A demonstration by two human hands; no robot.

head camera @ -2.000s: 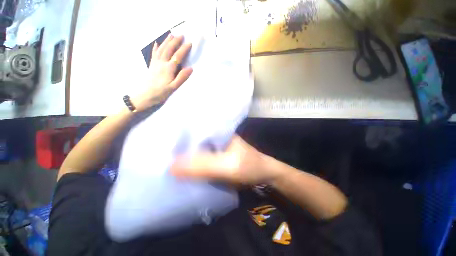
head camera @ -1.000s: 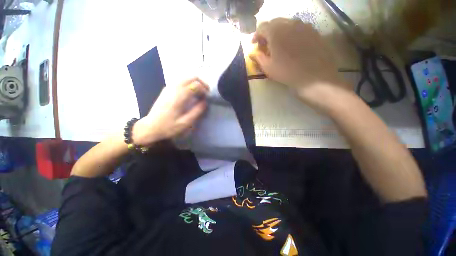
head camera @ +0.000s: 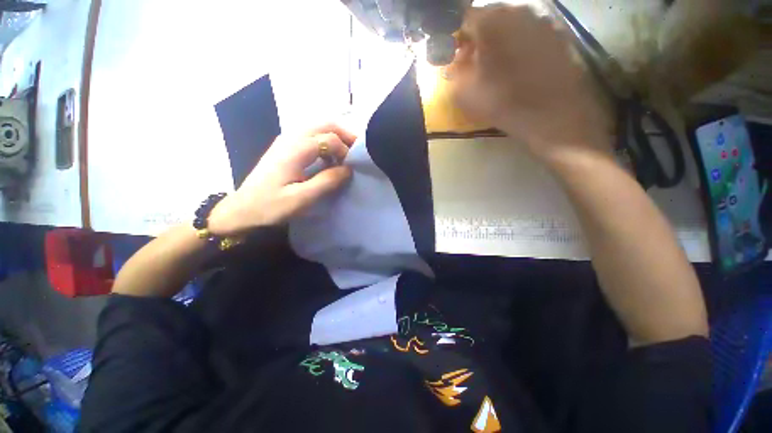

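The pale blue-grey lined panel [head camera: 360, 224] runs from the needle area over the table's front edge to my lap, with its dark side [head camera: 405, 144] folded up along the right. My left hand [head camera: 300, 173] grips the panel between thumb and fingers, left of the fold. My right hand [head camera: 525, 80] is blurred beside the presser foot, right of the needle; its fingertips are partly hidden by the machine head [head camera: 415, 17], so what it holds cannot be told. A separate dark piece [head camera: 248, 127] lies left of my left hand.
Black-handled shears [head camera: 652, 144] lie right of my right hand. A lit smartphone [head camera: 732, 186] lies at the far right. A red box [head camera: 78, 262] is below the table's left front edge. A blue basket [head camera: 745, 338] is at lower right. A pale strip [head camera: 355, 313] lies on my lap.
The panel has been turned from a flat pale sheet to show its dark side at the needle. My left hand now grips it; my right hand has moved from the lap up to the presser foot.
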